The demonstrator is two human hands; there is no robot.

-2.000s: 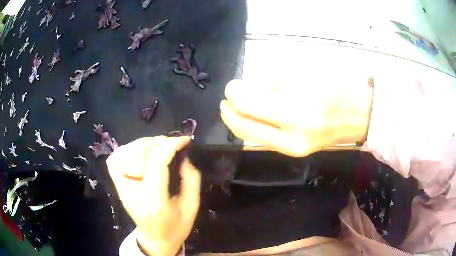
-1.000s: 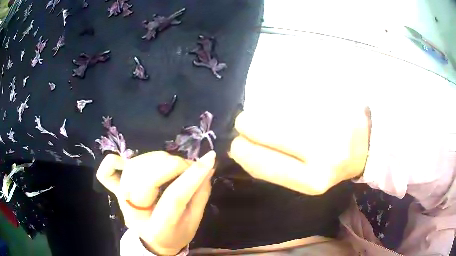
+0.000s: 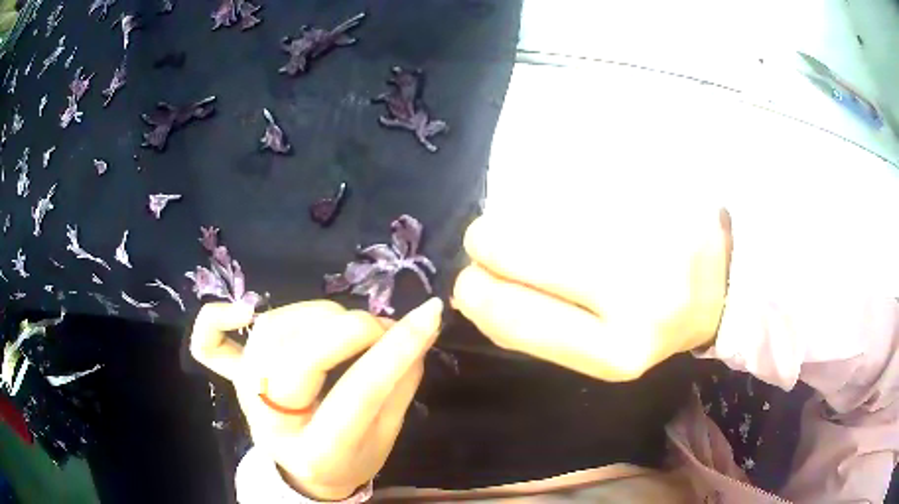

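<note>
A dark sheer panel (image 3: 227,177) with mauve flower and leaf motifs covers the left and middle of the white table and hangs over its front edge. My left hand (image 3: 325,384) pinches the panel at the front edge, thumb and fingertips just below a large purple motif (image 3: 382,266). My right hand (image 3: 601,295) is closed at the panel's right edge, its fingertips at the cloth; what lies between its fingers is hidden. The fingertips of the two hands are close together, with a small gap.
The white table (image 3: 611,108) is overexposed at the right. Thread snips (image 3: 840,91) lie at the far right. Dark fabric (image 3: 532,413) hangs below the hands. Pale pink sleeves (image 3: 789,305) and pink cloth show at the lower right. Green floor shows at the lower left.
My left hand has turned from a raised pinch to lie flatter on the cloth, uncovering the large motif. My right hand has moved slightly down. The panel sits slightly further right.
</note>
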